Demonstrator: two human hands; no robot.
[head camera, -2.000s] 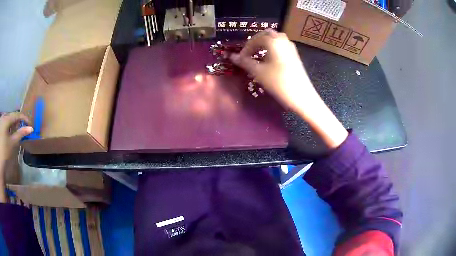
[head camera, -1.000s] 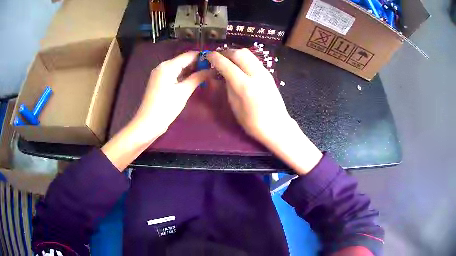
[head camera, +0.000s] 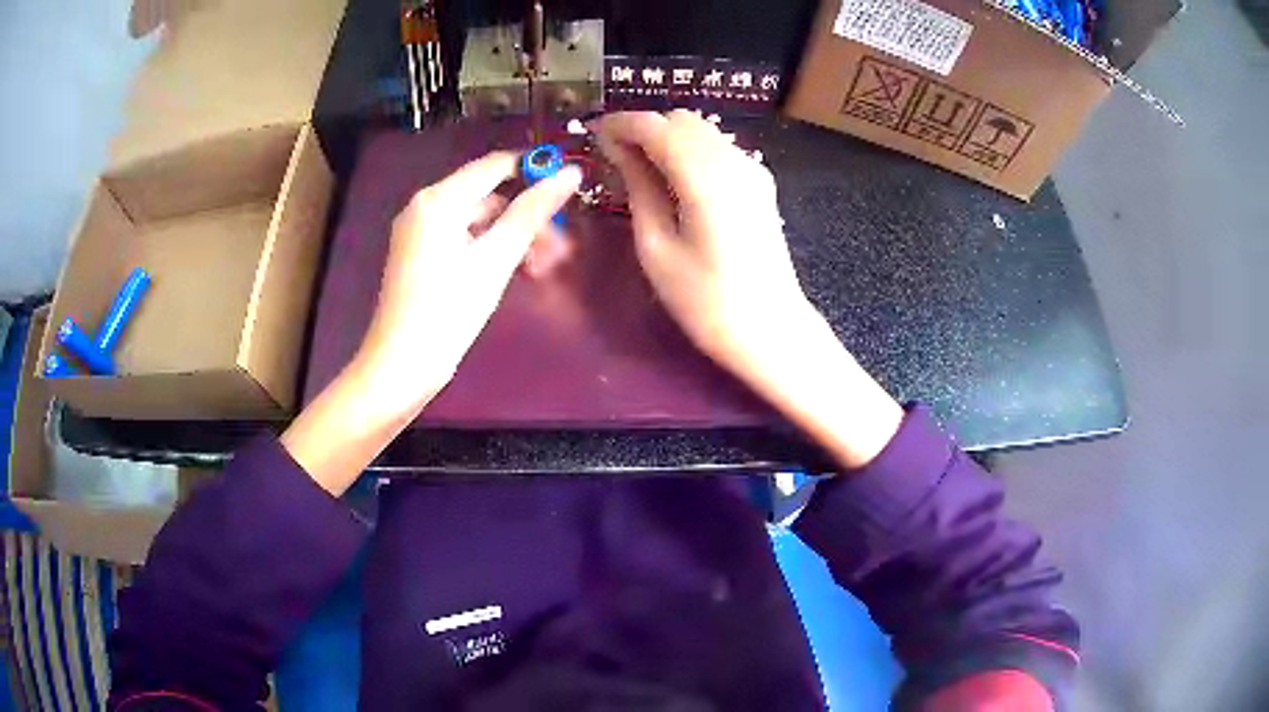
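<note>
My left hand holds a blue battery cell upright-tilted, its ring-like end facing up, just below the welding electrodes. My right hand is just right of the cell, fingertips over the pile of connector leads. A thin red wire shows between the cell and the right fingers; whether the fingers pinch it is hard to tell. White plugs show around the right hand. The maroon mat lies under both hands.
An open brown carton at left holds several blue cells. A larger printed carton with blue cells stands at back right. The black welder is behind the mat. A small white bit lies on the speckled bench.
My left hand came from the left carton to the electrodes with a blue cell. My right hand moved slightly away from the cell in the last second, and the cell's ring end now shows.
</note>
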